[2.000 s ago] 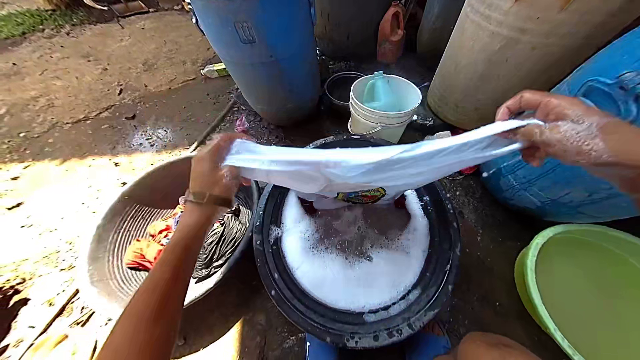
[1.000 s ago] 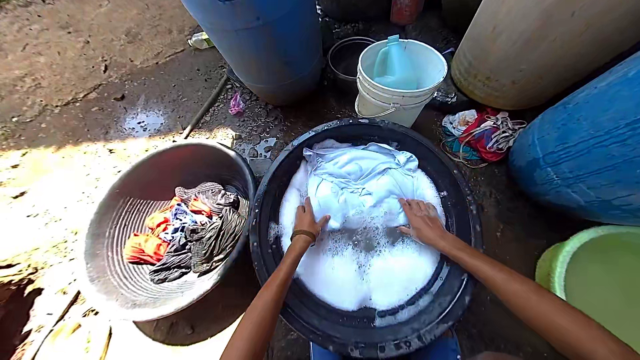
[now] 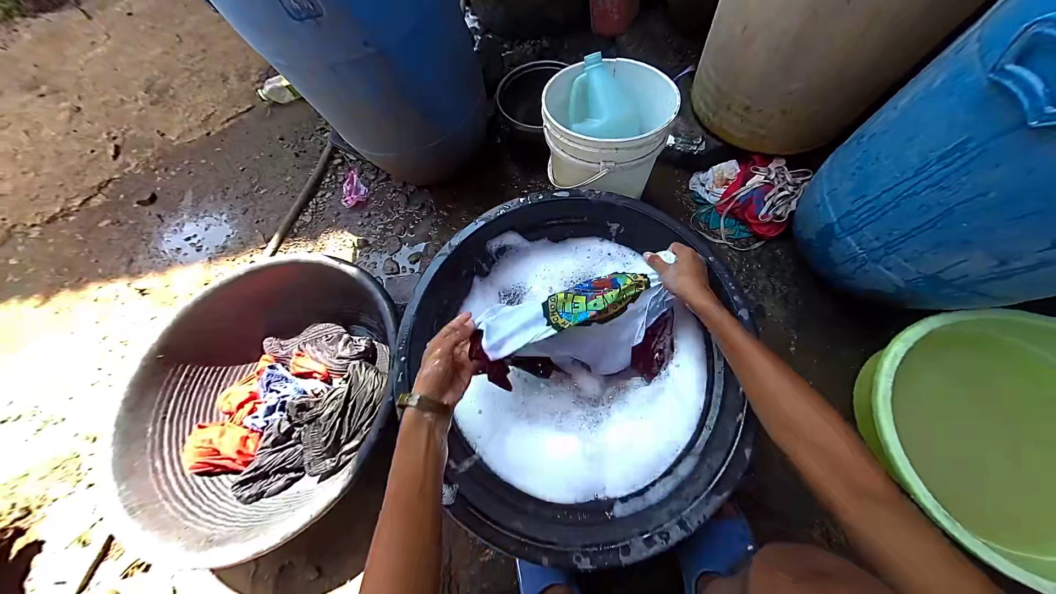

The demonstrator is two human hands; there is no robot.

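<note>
A wet white shirt with a colourful print and dark red parts is stretched between my two hands over a round black tub. My left hand, with a band at the wrist, grips the shirt's left end. At the right, the fingers of my right hand pinch its other end. The garment's lower part hangs into white suds, which hide whatever lies beneath.
A basin with wrung clothes stands left. Behind the tub is a white bucket holding a light blue jug. Blue drums and a beige drum stand behind; a green basin is right, a cloth pile back right.
One second ago both hands were open on the cloth lying in the suds. Now they grip the shirt and have lifted part of it, with its print showing.
</note>
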